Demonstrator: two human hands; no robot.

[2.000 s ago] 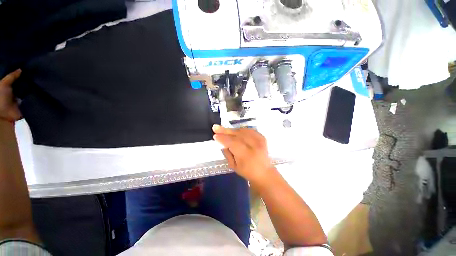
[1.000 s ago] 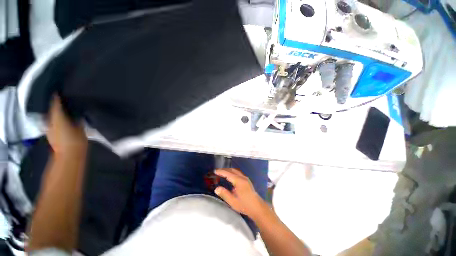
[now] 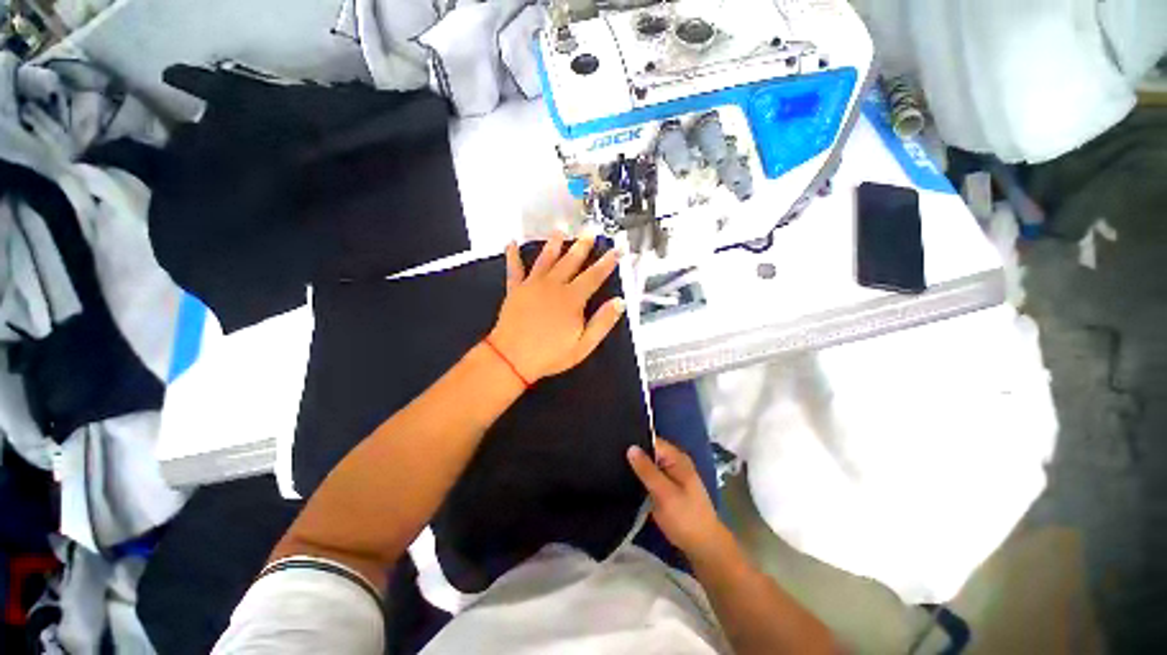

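Note:
A black panel (image 3: 384,339) lies over the table's front edge and partly over my lap, with white cloth showing as a narrow border along its edges. Its far right corner is at the needle area (image 3: 625,205) of the white and blue overlock machine (image 3: 717,96). My left hand (image 3: 555,307) lies flat on the panel with fingers spread, just in front of the presser foot. My right hand (image 3: 676,493) pinches the panel's right edge, thumb on top, below the table's front edge.
Another black panel (image 3: 307,192) lies at the table's back left. A mobile phone (image 3: 889,238) lies right of the machine. White cloth (image 3: 896,448) hangs in a heap below the table at right. Grey-white and black bundles (image 3: 90,294) are at the left. The table's front edge (image 3: 819,331) carries ruler marks.
The panel swung leftward one second ago now lies straight before the machine. My left hand has moved from far left onto it. My right hand has left my lap and taken its right edge.

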